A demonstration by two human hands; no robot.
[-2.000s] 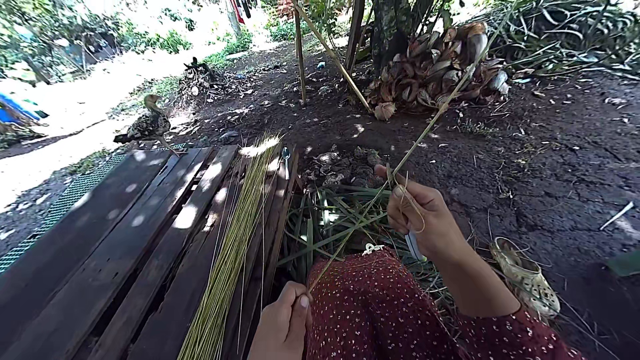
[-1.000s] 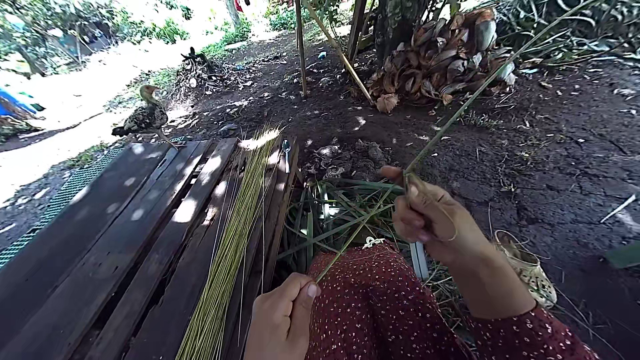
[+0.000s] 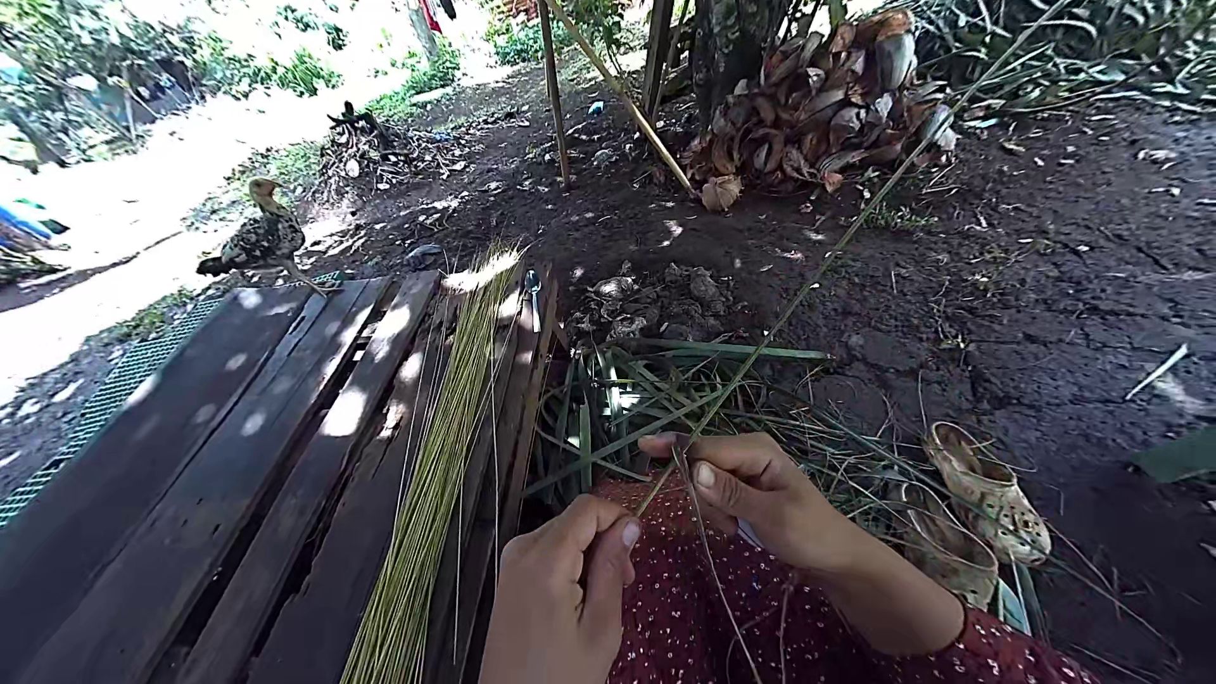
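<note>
My left hand (image 3: 570, 579) pinches the lower end of a long green plant strip (image 3: 807, 285) between thumb and forefinger, above my lap. Close beside it, my right hand (image 3: 750, 484) grips the same strip higher up; the strip runs up and to the right out of view. A thin brownish strand hangs from my right fingers over the dotted red garment (image 3: 703, 579). Part of a pale, flat object shows under the right hand, mostly hidden. To the left, a bundle of thin yellow-green stalks (image 3: 446, 475) lies on dark wooden slats (image 3: 275, 456).
A spoon (image 3: 533, 290) lies at the slats' far end, where a bird (image 3: 261, 237) stands. Green leaf strips (image 3: 646, 380) cover the ground before me. Clog-style shoes (image 3: 993, 503) sit at right. Beyond are a husk pile (image 3: 817, 104), a leaning pole (image 3: 627, 100) and a tree trunk (image 3: 727, 57).
My right hand has come down and left along the strip, nearer my left hand. A loose strand now hangs down from the right fingers over my lap.
</note>
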